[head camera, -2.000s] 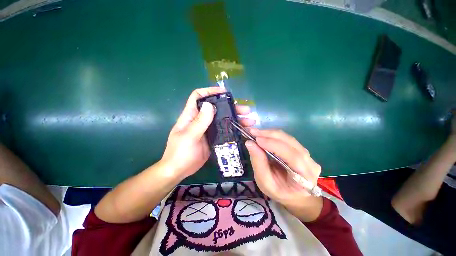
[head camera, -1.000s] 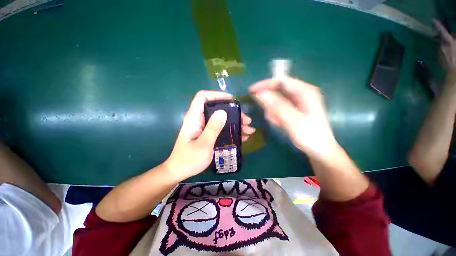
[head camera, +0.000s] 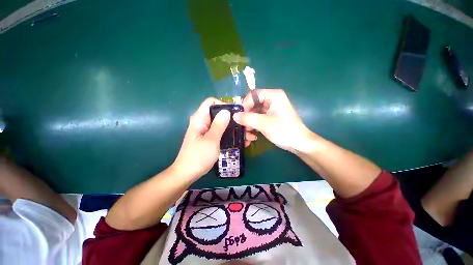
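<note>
My left hand holds a black phone body upright in the view, its thumb on the upper face. A patterned circuit board shows in the phone's lower part. My right hand is at the phone's upper right, its thumb and fingertips close to the top edge. It also holds the tweezers, whose whitish end points away beyond the fingers; their tip is hidden. Amber tape is stuck on the green bench, with small shiny pieces at its near end.
A dark slab and a smaller black item lie at the far right. A thin dark object lies at the far left. Other persons' arms show at the left edge and right edge.
My right hand lifted off the phone with the tweezers, swung out to the right, and is now back at the phone's top, tweezers turned away. The left hand still holds the phone.
</note>
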